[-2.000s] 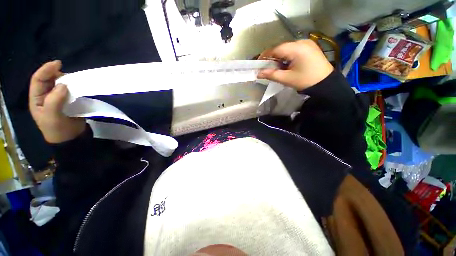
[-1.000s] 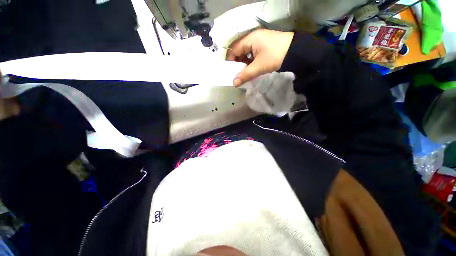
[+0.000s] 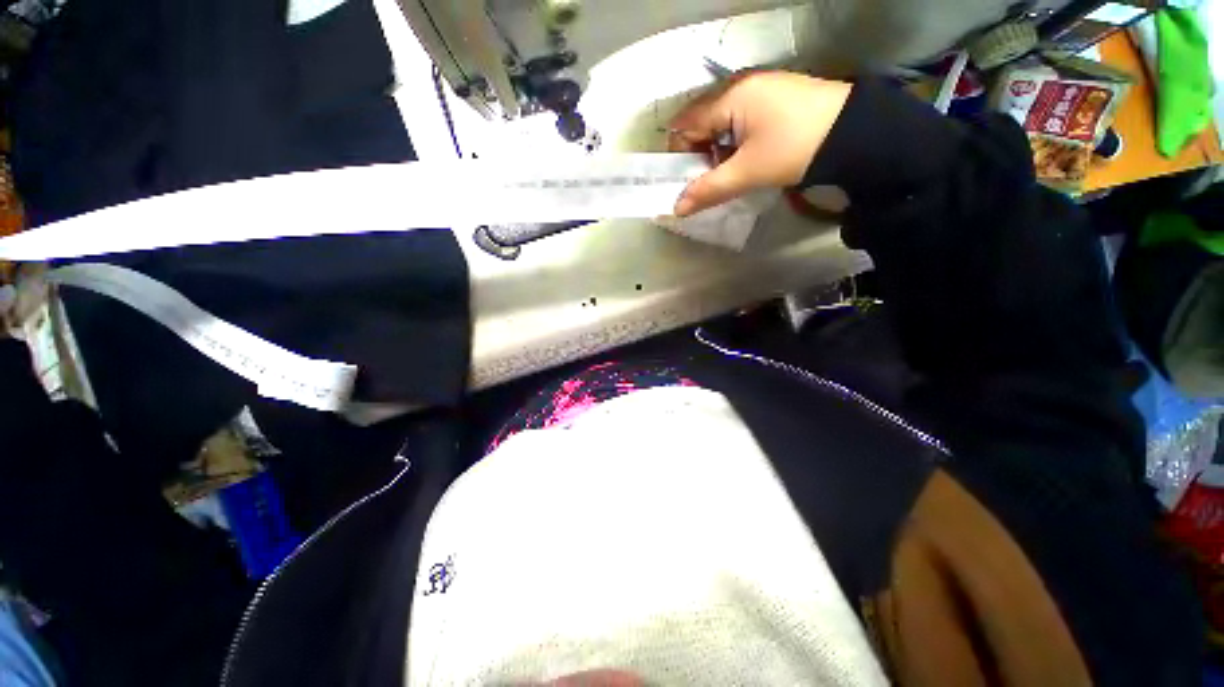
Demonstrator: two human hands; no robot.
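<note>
My right hand [image 3: 758,134] pinches the right end of a white band [image 3: 336,199] between thumb and fingers, just in front of the needle area. Faint dark marks run along the band near my fingers. The band stretches nearly straight across the machine bed and black fabric [image 3: 201,108] and leaves the picture at the left edge. My left hand cannot be made out there. A narrower white strip [image 3: 201,329] with faint marks hangs in a curve below it, its end folded. A loose white piece [image 3: 714,222] hangs under my right hand.
The sewing machine's presser foot area [image 3: 564,114] is just above the band. A dark looped metal part [image 3: 499,242] lies on the pale machine bed [image 3: 577,302]. At the right are a snack packet [image 3: 1060,114] and green fabric [image 3: 1184,81]. A blue item [image 3: 258,521] is at lower left.
The band was first held between both hands, with a slack loop. My left hand has moved left out of the picture. My right hand moved left, then slightly right, still holding the band.
</note>
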